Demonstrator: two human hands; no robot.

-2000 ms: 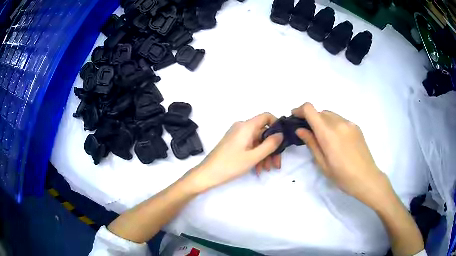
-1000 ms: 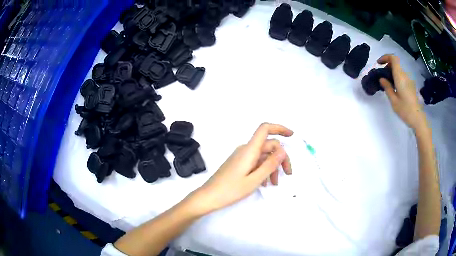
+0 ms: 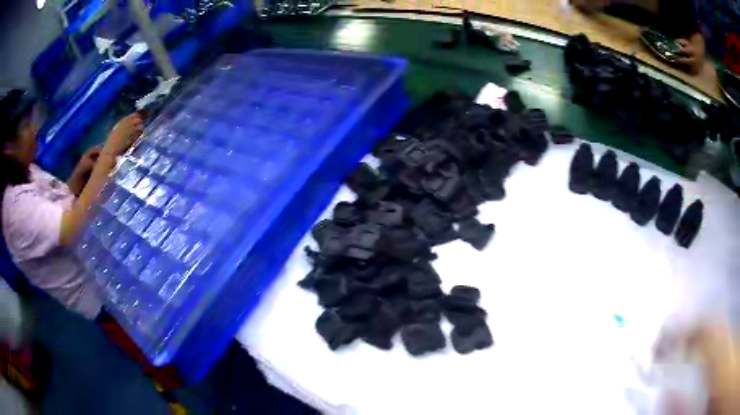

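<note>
One blurred hand, by its place my right hand (image 3: 718,357), is cut off by the right edge at the lower right. Whether it holds anything is unclear. My left hand is not in view. A small green needle tip (image 3: 619,321) lies on the white sheet (image 3: 552,284), left of the hand. Its bottle cannot be made out. A large loose heap of black plastic housings (image 3: 422,186) lies on the sheet's left part. Several assembled black housings (image 3: 647,201) stand upright in a slanting row at the upper right.
A tilted blue crate (image 3: 341,154) with a clear blister tray (image 3: 187,203) stands left of the heap. Another person (image 3: 49,219) is at the far left. The green bench top (image 3: 487,57) runs behind, with more black parts (image 3: 617,81) on it. Another person's hand shows at the upper right.
The view has swung left, so the crate, heap and row appear farther right. One more black piece stands at the row's right end. My left hand has left the view.
</note>
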